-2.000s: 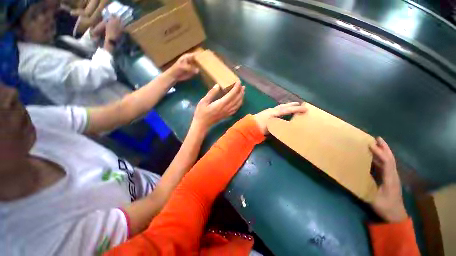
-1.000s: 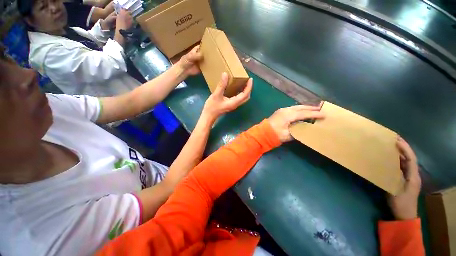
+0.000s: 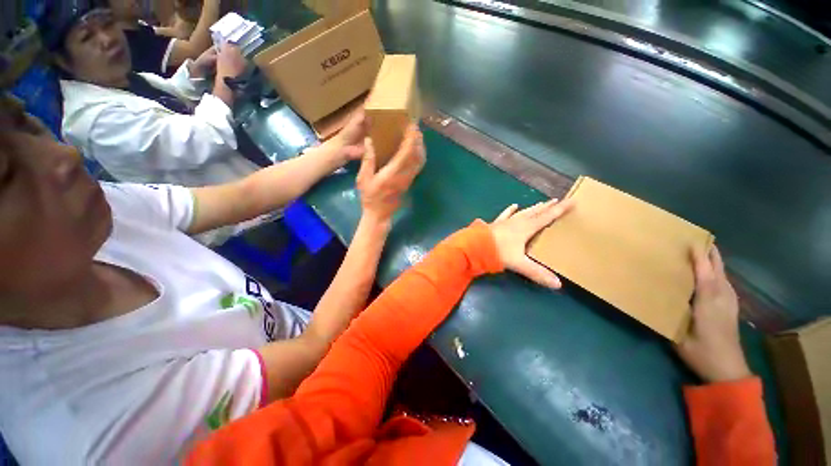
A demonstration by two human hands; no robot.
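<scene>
A plain brown mailer box is held between my two hands over the green bench ledge, its broad face towards me. My left hand lies at its left end, fingers along the top left corner and thumb low at the lower left edge. My right hand grips its right end, fingers on the face near the edge. Both hands are bare, with orange sleeves. The inside and underside of the box are hidden.
A person in a white shirt at my left holds another brown box. Behind it stands a larger printed carton. Another person holds white items. A carton is cut off at the right edge. The conveyor runs beyond the ledge.
The panel facing me now looks more rectangular, with a thin edge showing at its top left. My left thumb has moved down the left edge. The neighbour's box has turned more upright.
</scene>
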